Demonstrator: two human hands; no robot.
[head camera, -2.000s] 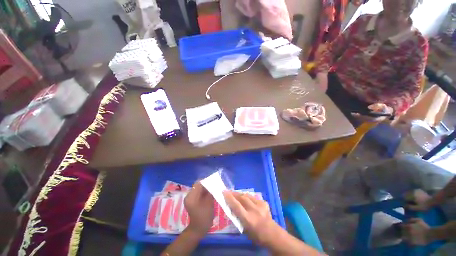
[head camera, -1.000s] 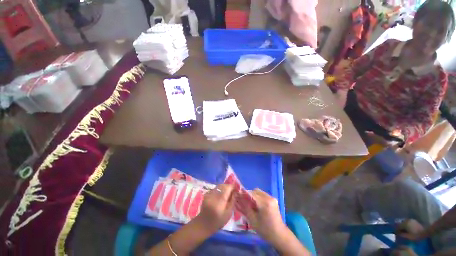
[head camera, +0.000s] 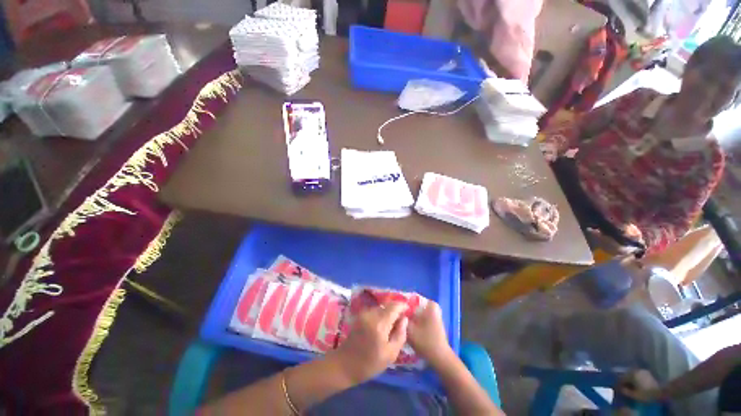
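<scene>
My left hand (head camera: 375, 340) and my right hand (head camera: 426, 329) are close together over the near blue tray (head camera: 258, 241). Both are shut on a red-and-white bagged pack (head camera: 390, 298), partly covered by my fingers. Several finished packs (head camera: 280, 315) overlap in the left of the tray, red showing through clear bags. More red packs lie partly hidden under my hands. On the brown table above, a pile of whitish bags (head camera: 375, 185) with black print lies beside a stack of red-and-white cards (head camera: 453, 201).
A smartphone (head camera: 308, 146) lies left of the bags. Rubber bands (head camera: 530, 217) lie at the table's right. A far blue tray (head camera: 410, 61), white stacks (head camera: 278, 49) and a white cable (head camera: 418, 114) are behind. A person (head camera: 642, 162) sits at right; a maroon cloth (head camera: 122, 219) hangs left.
The white piece first seen in my hands is no longer visible; a red-and-white bagged pack is held now. My hands are closer together and lower over the tray. The view has shifted.
</scene>
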